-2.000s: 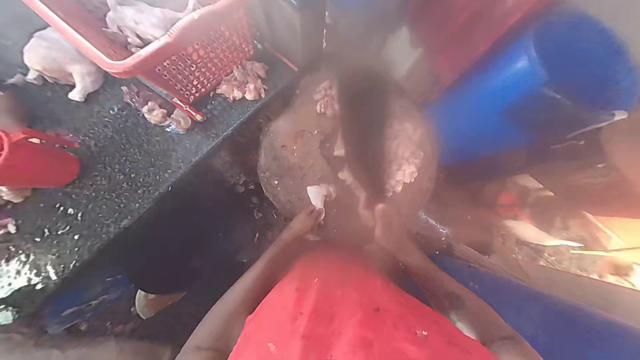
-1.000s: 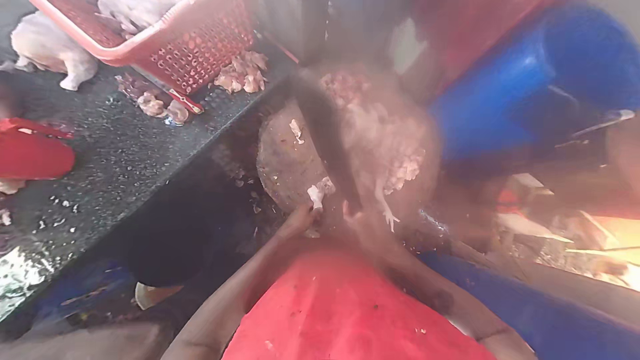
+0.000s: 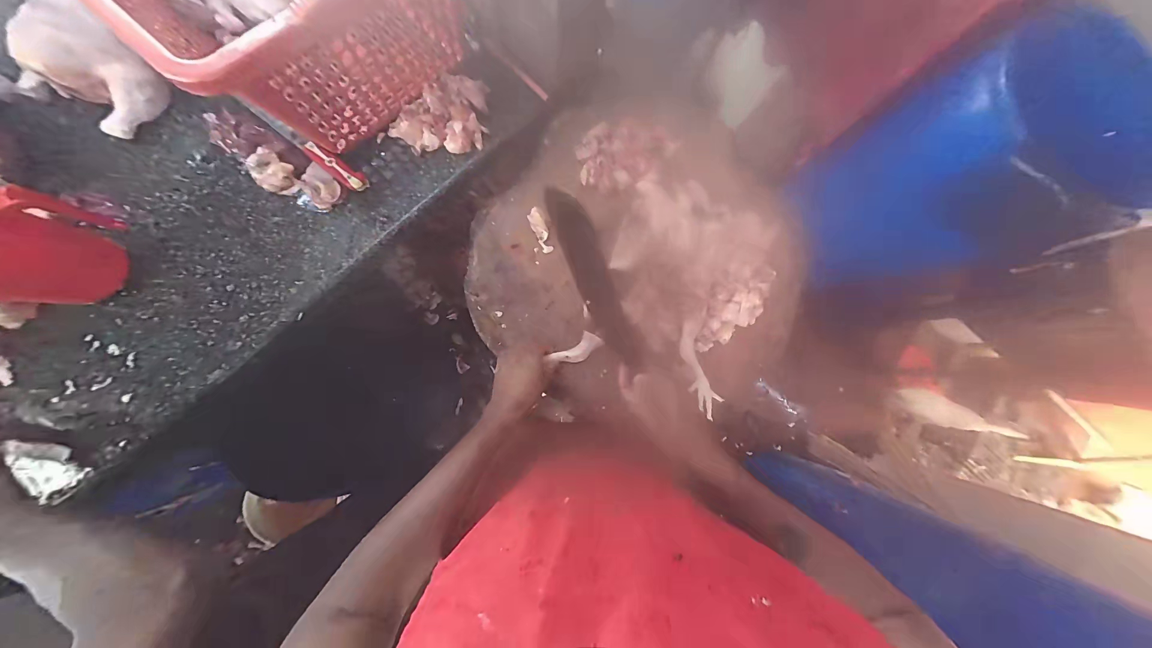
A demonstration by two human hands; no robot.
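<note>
My right hand [image 3: 641, 387] is closed around the handle end of a large knife [image 3: 589, 265], whose dark blade points up and slightly left over a round chopping block [image 3: 513, 288]. On the near left part of the block, my left hand [image 3: 522, 373] grips a small pale piece of chicken [image 3: 576, 349]. Chopped meat [image 3: 738, 306] lies on the block's right side, and more meat [image 3: 621, 153] at its far side. A chicken foot [image 3: 705, 396] sticks out near my right hand. A small scrap [image 3: 540, 229] lies left of the blade. Haze blurs the middle.
On the dark counter [image 3: 270, 261] at left are a pink plastic basket [image 3: 360, 81] of meat, a whole plucked chicken [image 3: 85, 67], meat scraps [image 3: 441, 117] and a red plastic container [image 3: 58, 252]. A blue barrel [image 3: 927, 171] stands at right.
The knife has swung, and its tip now lies farther toward the block's left side than two seconds ago. A chicken foot hidden two seconds ago shows beside my right hand.
</note>
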